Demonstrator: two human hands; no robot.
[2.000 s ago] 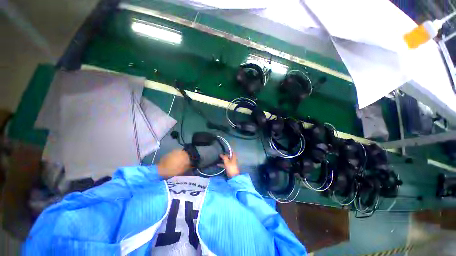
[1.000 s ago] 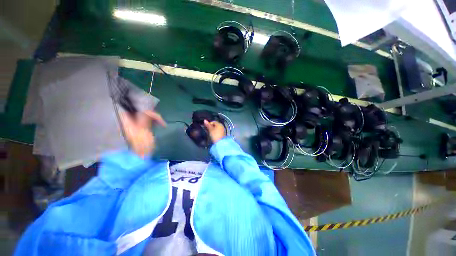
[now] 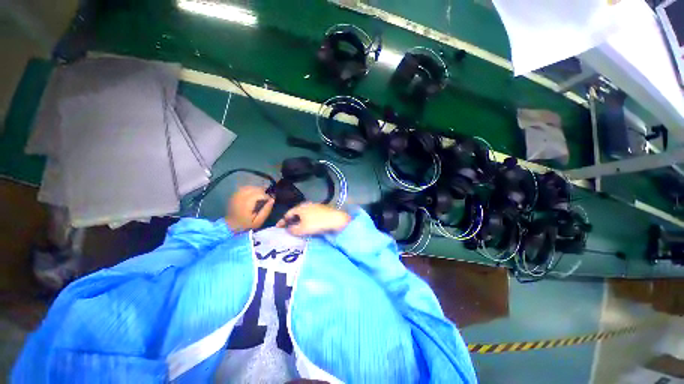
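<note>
A black headset [image 3: 298,169] with a pale ring-like headband lies on the bench right in front of my body. My left hand [image 3: 250,208] is at its left side, fingers curled on a small black part of the cable. My right hand [image 3: 316,219] is at its near edge, fingers bent towards my left hand, with a small dark piece at the fingertips. The black cable [image 3: 225,173] loops out to the left of the headset. What exactly each fingertip pinches is partly hidden.
A stack of grey empty bags [image 3: 112,142] lies at bench left. Several black headsets [image 3: 412,161] cluster to the right, with two more [image 3: 346,56] farther back. White sheets [image 3: 555,34] hang from the shelf at upper right. A brown carton [image 3: 469,289] is below the bench edge.
My left hand has come back from beside the bag stack to the headset and cable. My right hand has moved from the headband side down to the headset's near edge.
</note>
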